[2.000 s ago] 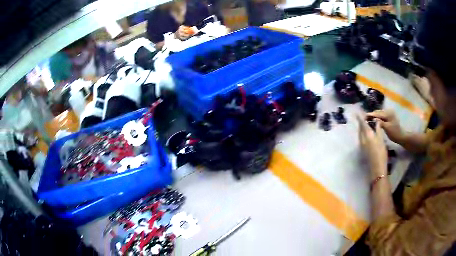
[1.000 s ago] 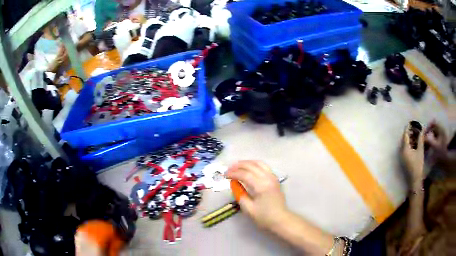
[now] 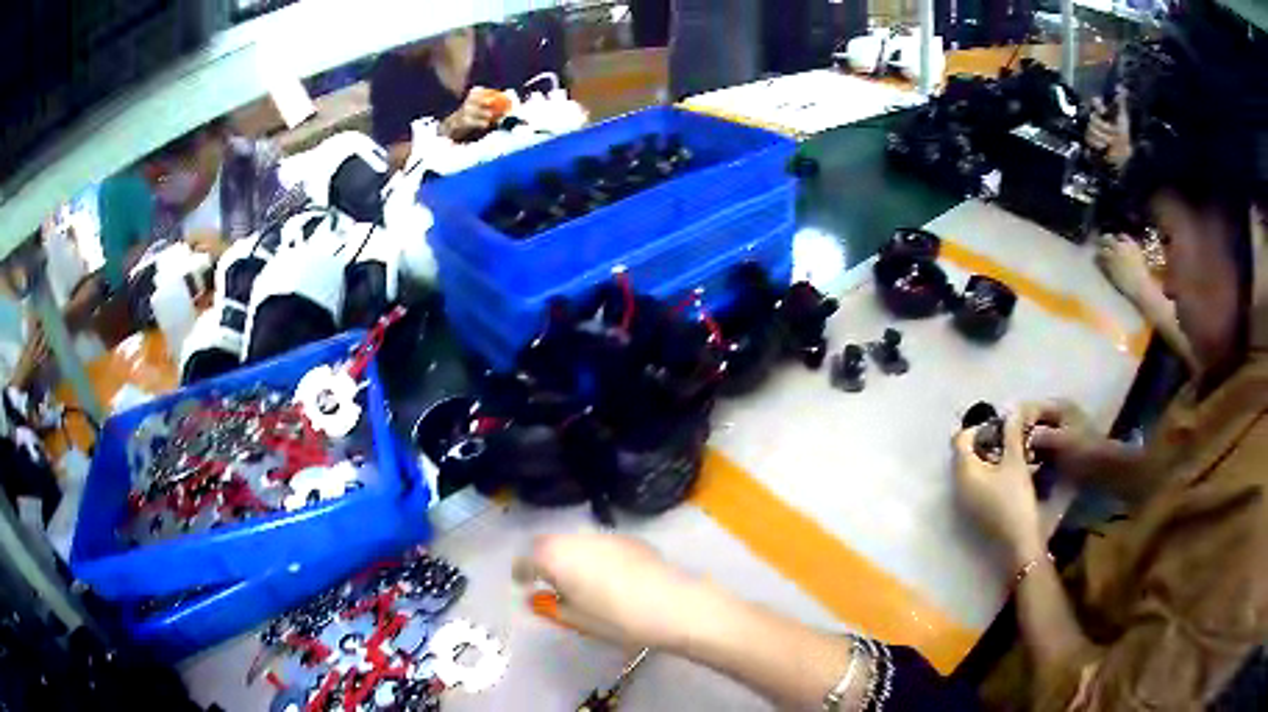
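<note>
My right hand [image 3: 601, 584] reaches in from the lower right over the bench, with a bracelet at the wrist and orange finger cots on it. Its fingertips are curled and blurred, and I cannot tell whether they hold anything. My left hand is out of the picture. Below my right hand lies the screwdriver [image 3: 612, 689], partly cut off by the lower edge. To the left is a loose pile of LED ring boards [image 3: 364, 637] with red leads, and a white ring board [image 3: 466, 655] lies at its right side. A heap of black housings [image 3: 612, 403] stands beyond my hand.
A blue bin [image 3: 250, 549] of boards is at the left. Stacked blue crates [image 3: 626, 237] hold black parts behind the heap. Small black fittings [image 3: 851, 367] and black housings [image 3: 914, 282] lie at the right. A co-worker [image 3: 1168, 543] handles a black part there. White housings [image 3: 299, 285] stand behind.
The view has swung up and right. My right hand has moved from beside the screwdriver to beyond it, nearer the housing heap. My left hand, at the lower left one second ago, has left the picture.
</note>
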